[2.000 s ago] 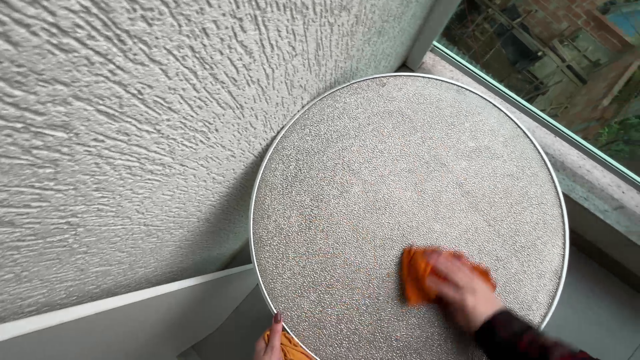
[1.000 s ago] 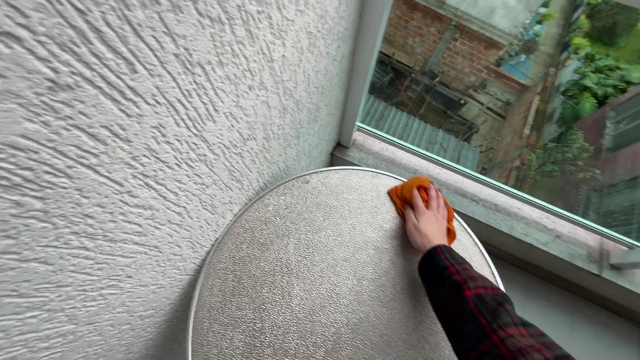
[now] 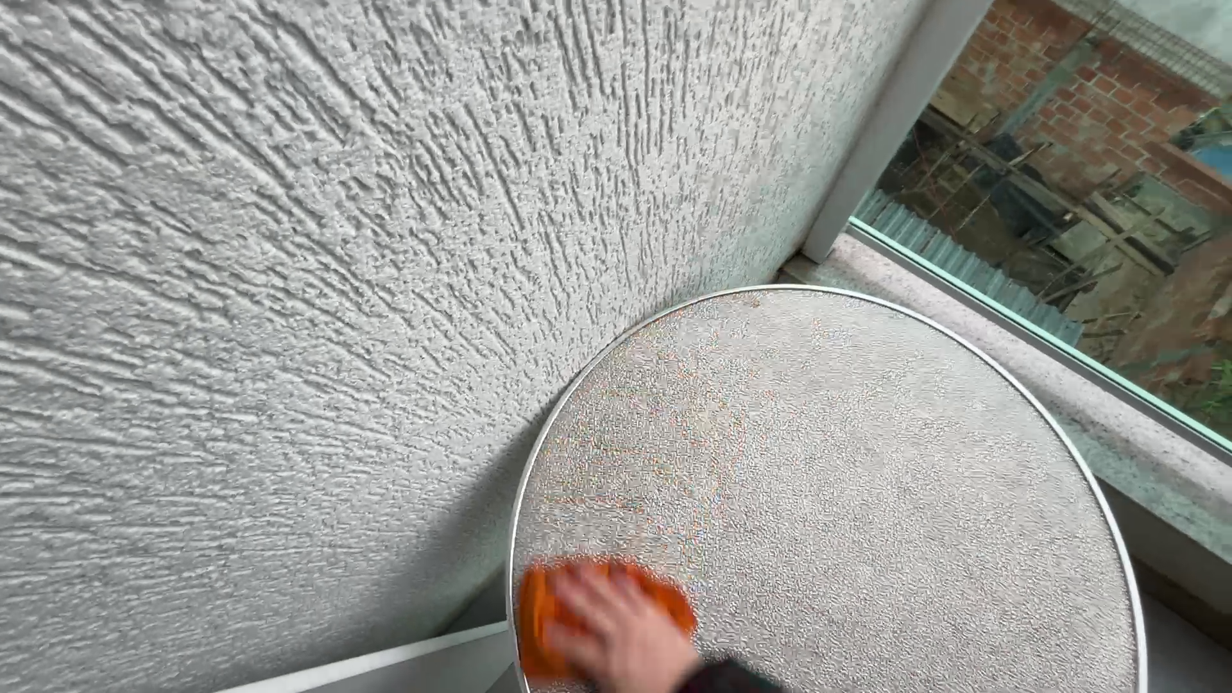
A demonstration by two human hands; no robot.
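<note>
A round tabletop with a grey pebbled surface and a thin pale rim fills the lower right of the head view. My right hand, blurred, presses an orange cloth flat against it near the lower left edge. The cloth spreads out past the fingers and reaches close to the rim. A dark sleeve shows at the wrist. My left hand is out of the view.
A rough white textured wall rises right behind and left of the tabletop. A stone sill and a glass window lie beyond its right edge. A white ledge runs low at the left.
My right hand and the cloth have moved from the far edge by the window to the near left edge. My left hand, seen two seconds ago at the near rim, has left the view.
</note>
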